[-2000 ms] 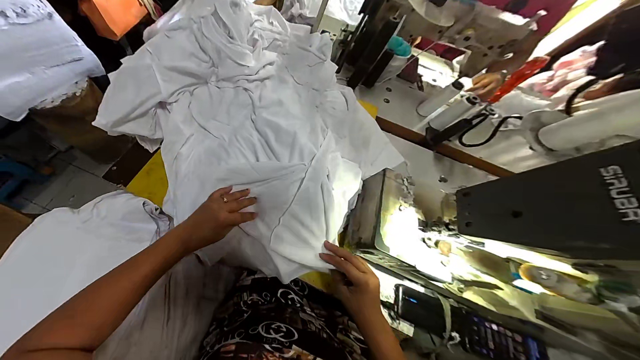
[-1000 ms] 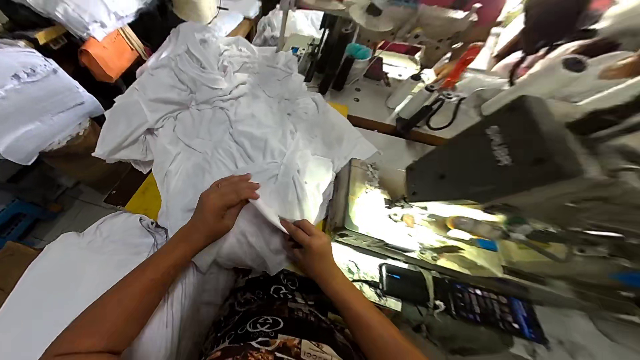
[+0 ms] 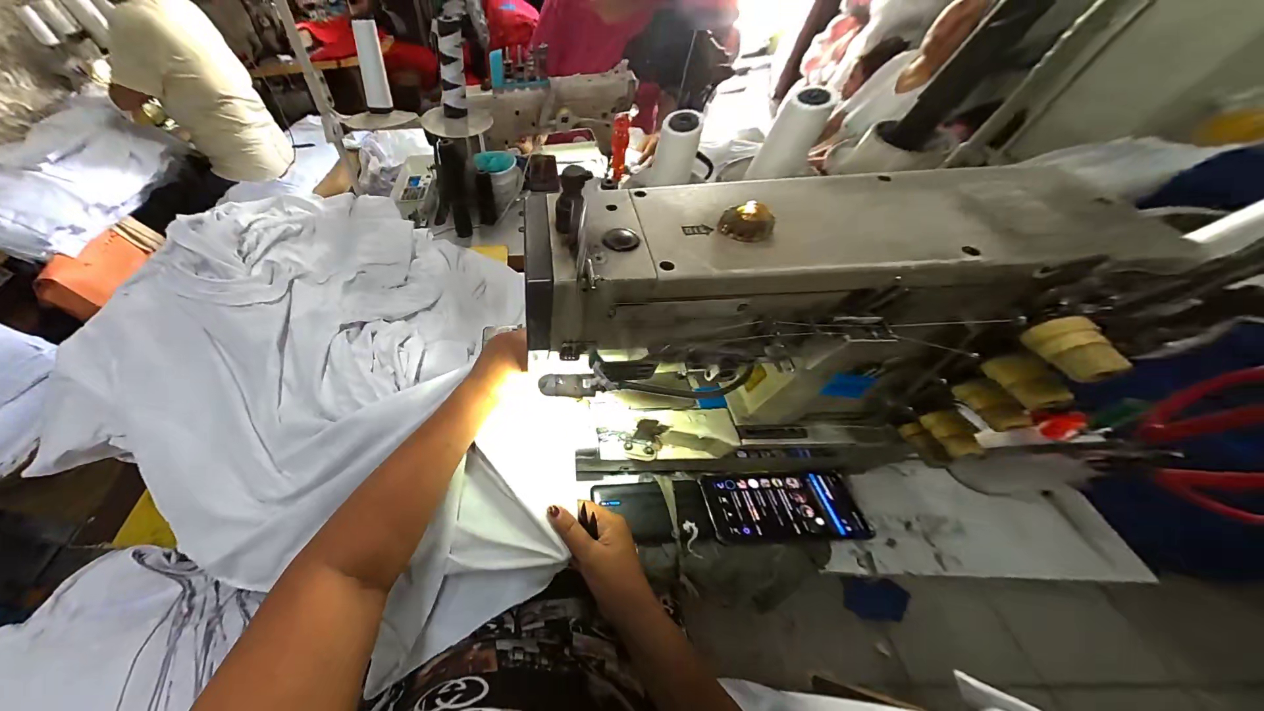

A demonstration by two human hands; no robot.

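Observation:
White knit garments, one with short sleeves, lie heaped as fabric [image 3: 296,375] on the left, with the near part stretched up to an industrial sewing machine [image 3: 790,237]. My left hand [image 3: 506,348] reaches to the machine's needle end, on the fabric; its fingers are hidden behind the machine head. Near the lit bed, my right hand [image 3: 597,538] pinches the fabric's near edge and also has a small dark pointed tool [image 3: 589,520] between its fingers. The bright lamp washes out the cloth between my hands.
A lit phone [image 3: 787,508] and a dark device [image 3: 642,509] lie before the machine bed. White thread cones [image 3: 677,148] stand behind the machine. Yellowish rolls [image 3: 1074,348] are at its right. Another person in a light shirt [image 3: 202,84] bends at the back left. More white cloth [image 3: 89,632] lies lower left.
My left hand has moved from the open cloth to the machine's needle end. My right hand still holds the fabric's edge, now beside the bed. The view has turned toward the machine.

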